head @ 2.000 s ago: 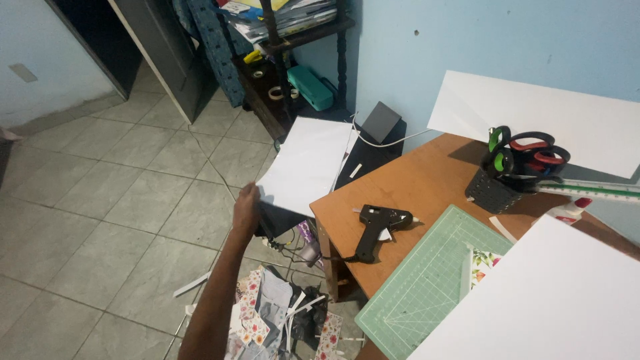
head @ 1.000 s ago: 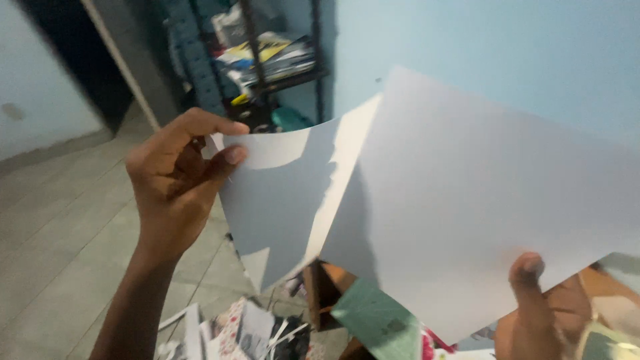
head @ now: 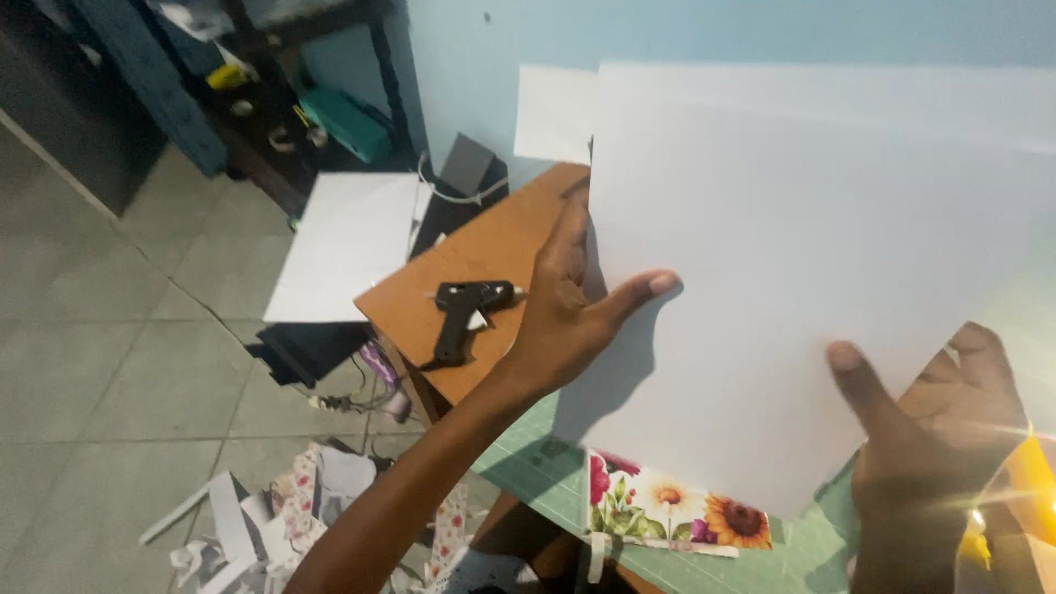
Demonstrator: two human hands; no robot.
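Both hands hold white sheets of paper (head: pixel 767 272) above the wooden table. My left hand (head: pixel 577 305) grips the left edge, thumb on top and fingers behind. At the lower right edge my right hand (head: pixel 924 421) pinches the paper, its thumb on the face. Under the paper lie a green cutting mat (head: pixel 536 470) and a flower-printed piece (head: pixel 676 507). A black hot glue gun (head: pixel 466 313) rests on the wooden tabletop (head: pixel 412 289), left of my left hand.
White paper (head: pixel 346 247) lies on a dark surface beyond the table. A shelf (head: pixel 272 157) with a teal case (head: pixel 346 124) stands at the upper left. Paper scraps (head: pixel 256 520) are heaped at the lower left, near cables (head: pixel 346 403). Something yellow and shiny (head: pixel 1031 478) is at the lower right.
My left hand was at the white paper beyond the table, then held a bending sheet by its corner. Now it grips the sheets' left edge, and they lie flatter over the table.
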